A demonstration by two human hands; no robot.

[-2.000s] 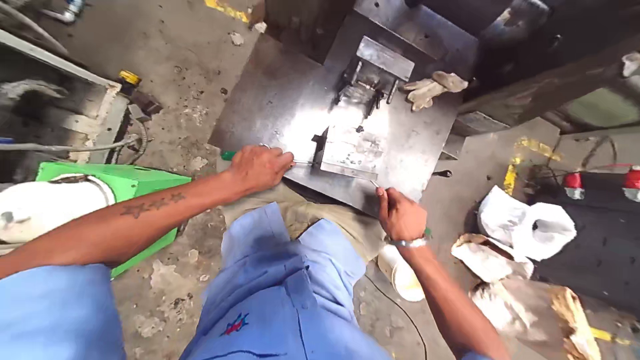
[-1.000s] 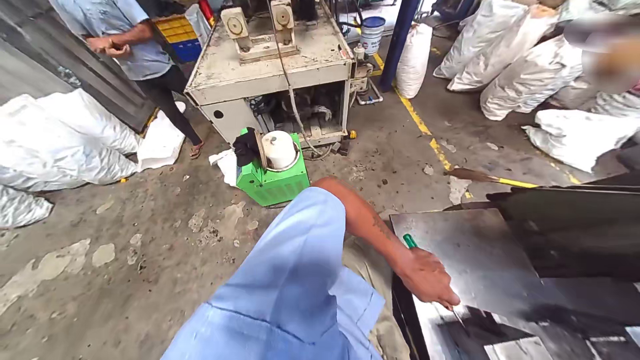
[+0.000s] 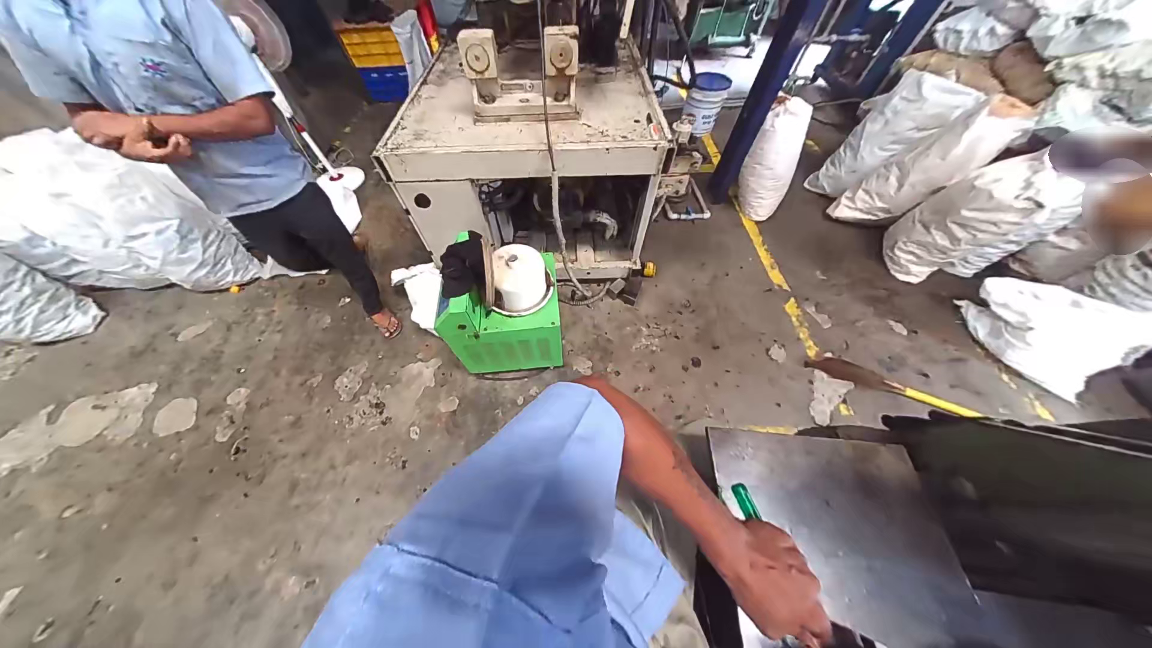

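Observation:
My left hand [image 3: 776,580] is at the lower right, over the near edge of a flat metal plate [image 3: 846,504]. Its fingers are closed on a tool whose green handle [image 3: 744,502] sticks out behind the wrist; the handle looks like a screwdriver's. The tool's far end lies hidden under the hand and below the frame. My right hand is outside the view.
A green machine with a white drum [image 3: 504,337] stands on the floor before a worn metal workbench [image 3: 531,157]. A person [image 3: 243,153] stands at the left. White sacks [image 3: 981,207] fill the right side. A yellow-handled tool [image 3: 936,400] lies near the plate.
The view has swung far to the left since two seconds ago, and my right hand has left it. My left hand still holds the green-handled tool at the plate.

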